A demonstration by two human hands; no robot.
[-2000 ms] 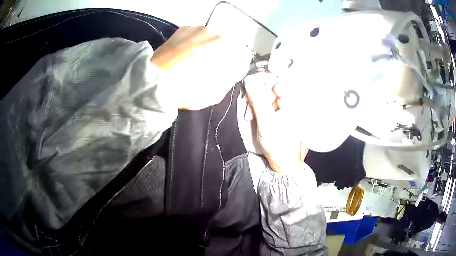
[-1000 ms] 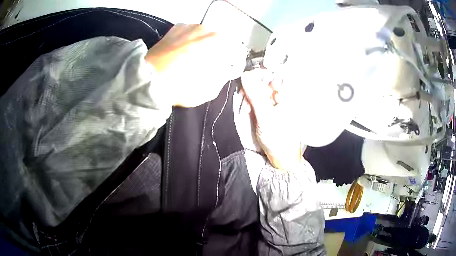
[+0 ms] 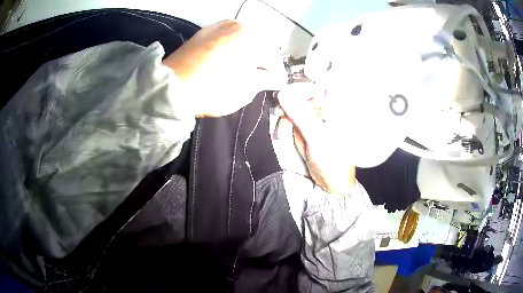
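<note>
A dark garment [image 3: 218,171] with pale stitch lines runs from the needle area down over the lap. My left hand [image 3: 221,74] lies on it just left of the presser foot [image 3: 295,73], overexposed, in a grey sleeve cover. My right hand [image 3: 315,137] is at the cloth edge just below the foot, its fingertips at the seam end and partly against the white sewing machine head [image 3: 395,80]. Glare hides the fingers of both hands and the needle. The fingertips of both hands press on the cloth.
A small dark cloth piece [image 3: 391,180] with a ragged edge lies right of my right hand. An orange-yellow ring-like handle [image 3: 408,225] lies below it. A blue surface [image 3: 410,258] is at lower right. A dark-clothed person [image 3: 479,258] shows at the far right.
My right hand has turned slightly and its wrist has moved a little right. My left hand has lifted a little at the back. The garment's upper end has shifted slightly.
</note>
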